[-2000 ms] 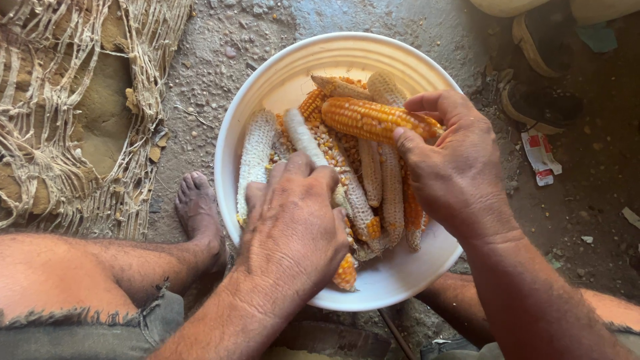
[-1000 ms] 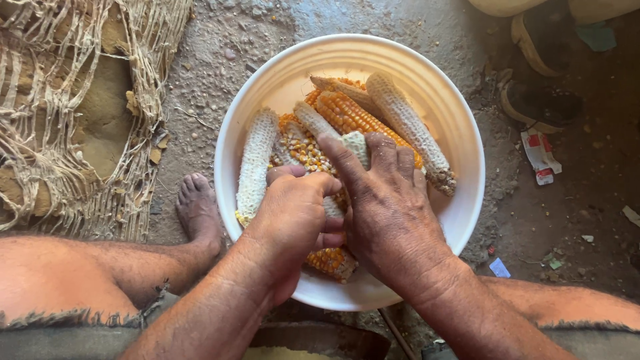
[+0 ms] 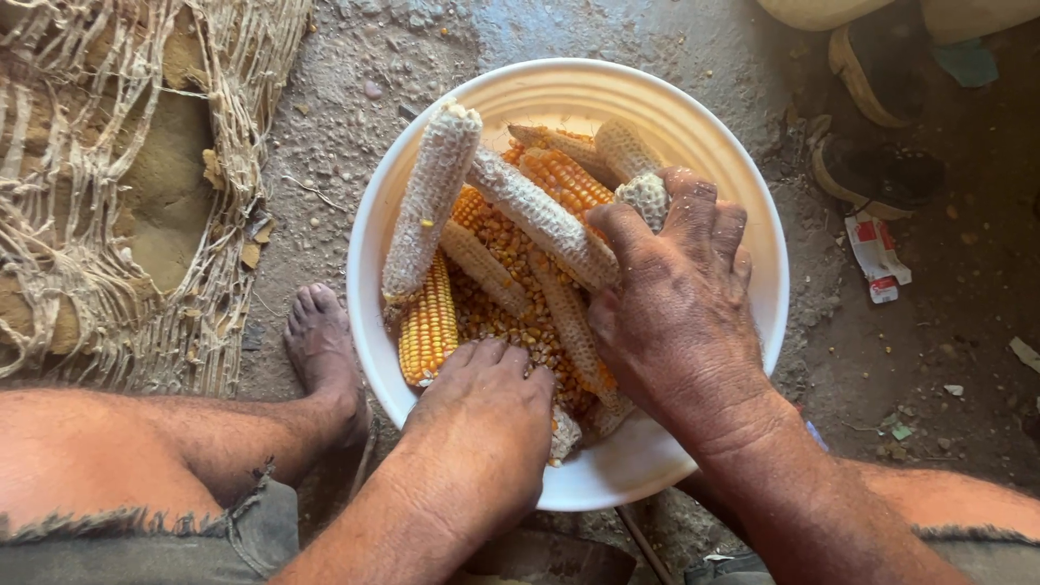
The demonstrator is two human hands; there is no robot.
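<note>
A white plastic tub [image 3: 569, 73] holds bare cobs, loose kernels and corn ears. My left hand [image 3: 491, 406] reaches into its near part, beside a yellow corn ear [image 3: 429, 325]; its fingertips are hidden among the kernels [image 3: 504, 244]. My right hand [image 3: 682, 292] is over the right side, its fingers curled around a pale cob [image 3: 644, 197] whose end shows between thumb and fingers. A whitish bare cob [image 3: 544, 215] slants down to my right thumb. Another bare cob [image 3: 431, 203] leans on the left rim. An orange ear [image 3: 566, 180] lies at the back.
Frayed woven sacking [image 3: 227, 162] lies at the left, near my bare foot [image 3: 321, 337]. Dark shoes [image 3: 877, 175] and a torn red and white wrapper [image 3: 876, 256] are on the dirt floor at the right. A thin rod [image 3: 643, 544] lies below the tub.
My hands have moved apart: the left toward the near kernels, the right toward the tub's right side. The cobs have shifted, and a yellow ear now shows at the left.
</note>
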